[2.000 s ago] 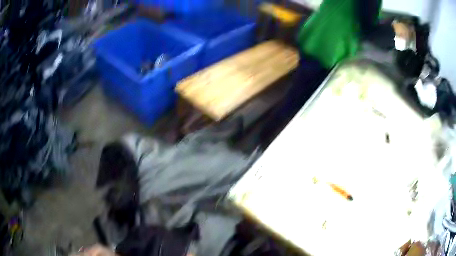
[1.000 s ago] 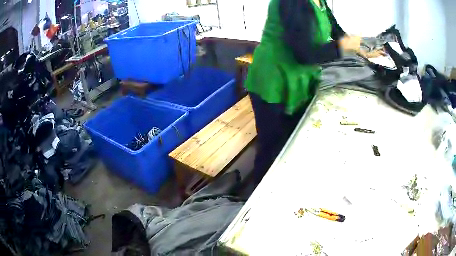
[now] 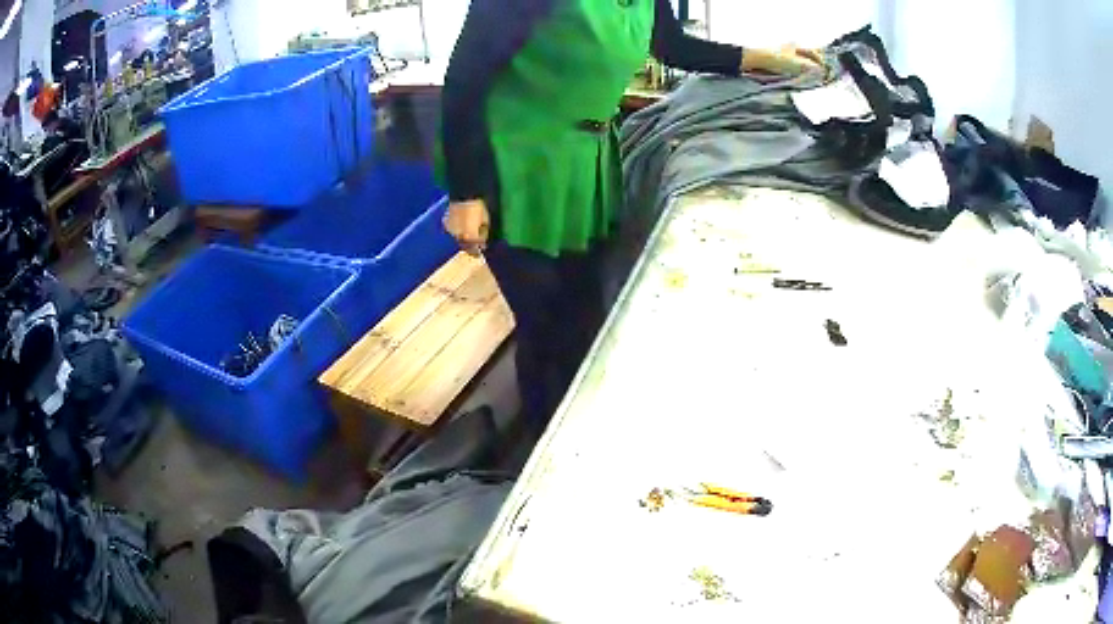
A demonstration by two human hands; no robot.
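Note:
Neither of my hands is in the picture. A grey and black denim garment (image 3: 397, 549) lies in a loose heap at the bottom left of the table, cut off by the lower edge. The cream-topped table (image 3: 684, 402) stands in front of me. Orange-handled thread snips (image 3: 730, 500) with a dark end lie on it. Thin dark sticks (image 3: 801, 284) and a small dark piece (image 3: 835, 332) lie farther back.
A person in a green apron (image 3: 561, 134) stands behind the table's left side, one hand on dark denim (image 3: 745, 128) with white cloth. Blue tubs (image 3: 232, 354) and a wooden bench (image 3: 427, 341) are left. Denim heaps (image 3: 73, 536) lie far left; brown patches (image 3: 1001, 567) lie right.
The view has swung up and to the right and become sharper. The person in green has straightened, with one arm now lowered by the bench. My hand, partly seen at the bottom earlier, is out of view.

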